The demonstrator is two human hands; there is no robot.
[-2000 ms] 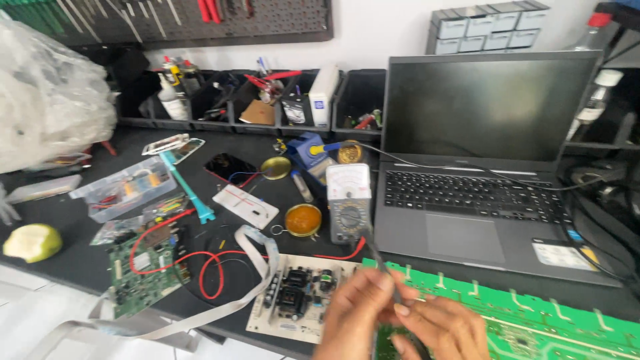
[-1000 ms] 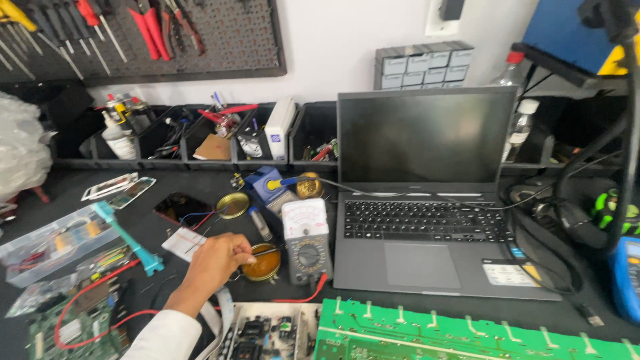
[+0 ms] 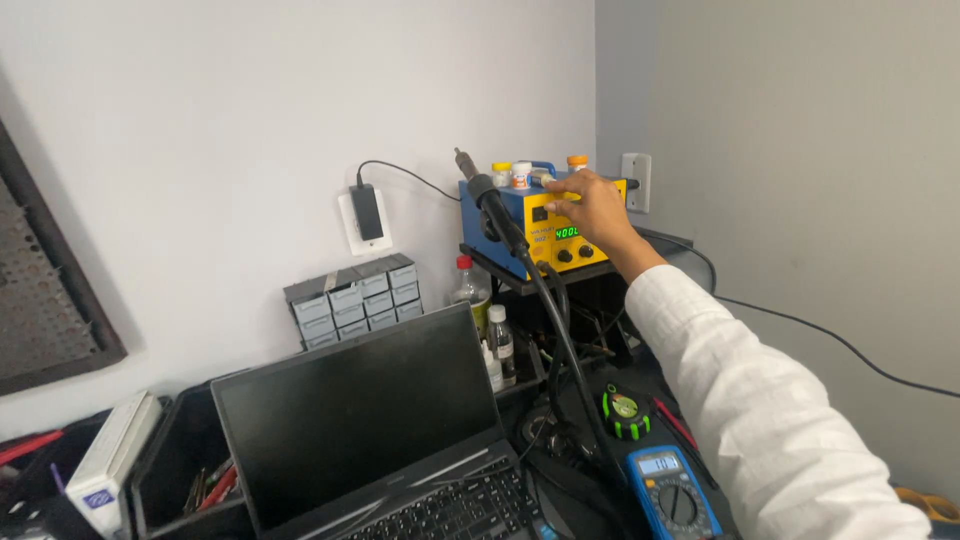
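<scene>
My right hand (image 3: 589, 206) reaches to the top front of a blue and yellow soldering and hot-air rework station (image 3: 487, 225). Its thumb and index finger are apart, beside a small light-coloured cylindrical item (image 3: 543, 179) lying on the station; whether they touch it is unclear. A white jar with an orange label (image 3: 521, 175), a yellow-capped jar (image 3: 501, 175) and an orange-capped jar (image 3: 577, 163) stand on top. The hot-air handpiece (image 3: 495, 206) rests at the station's left front, nozzle up. Green digits glow on the display (image 3: 568, 233). My left hand is out of view.
An open laptop (image 3: 360, 420) stands below, near grey parts drawers (image 3: 345, 307). Bottles (image 3: 500, 341) sit under the station's shelf (image 3: 517, 283). A thick black hose (image 3: 562, 330) hangs before it. A green and black tape measure (image 3: 627, 411) and a blue multimeter (image 3: 673, 491) lie on the right.
The view has swung far up and to the right, to the rework station. A hand that was over the round amber tin a second ago is no longer in view there.
</scene>
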